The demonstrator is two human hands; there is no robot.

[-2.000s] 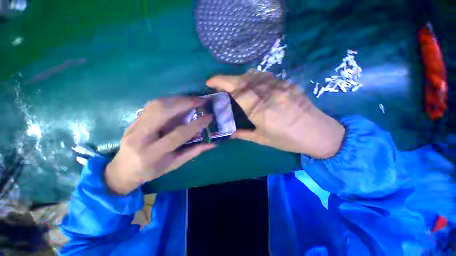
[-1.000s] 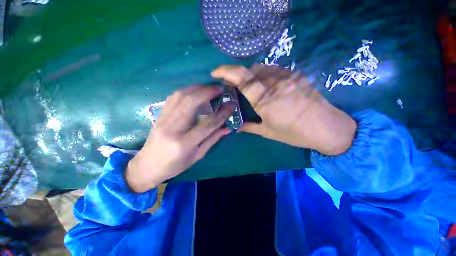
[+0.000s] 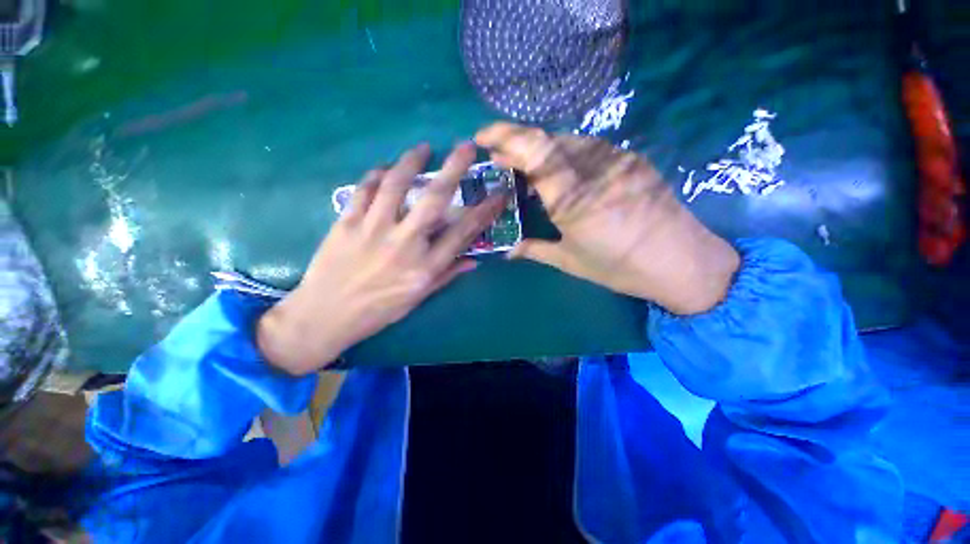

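Note:
A palm-sized whitish housing [image 3: 518,218] lies in front of me, with a green circuit board [image 3: 502,226] showing in its right end. My left hand [image 3: 399,239] lies over the housing from the left with fingers spread, a finger on the board end; it hides most of the unit. My right hand [image 3: 606,207] holds the right end between thumb and forefinger. A dark shape [image 3: 538,221] shows between the housing and my right palm. White cables [image 3: 247,283] stick out beside my left wrist.
A round dimpled dish [image 3: 540,58] with shiny bits is at the top centre. Small white parts lie below it [image 3: 608,109] and in a pile [image 3: 745,165] to the right. An orange-red handle [image 3: 932,170] is at far right, crinkled clear film [image 3: 27,303] at far left, a grey-white unit [image 3: 19,27] top left.
My left hand's fingers have spread and lie flatter over the housing, so more of its top edge shows. My right hand keeps its grip. The camera view has shifted a little.

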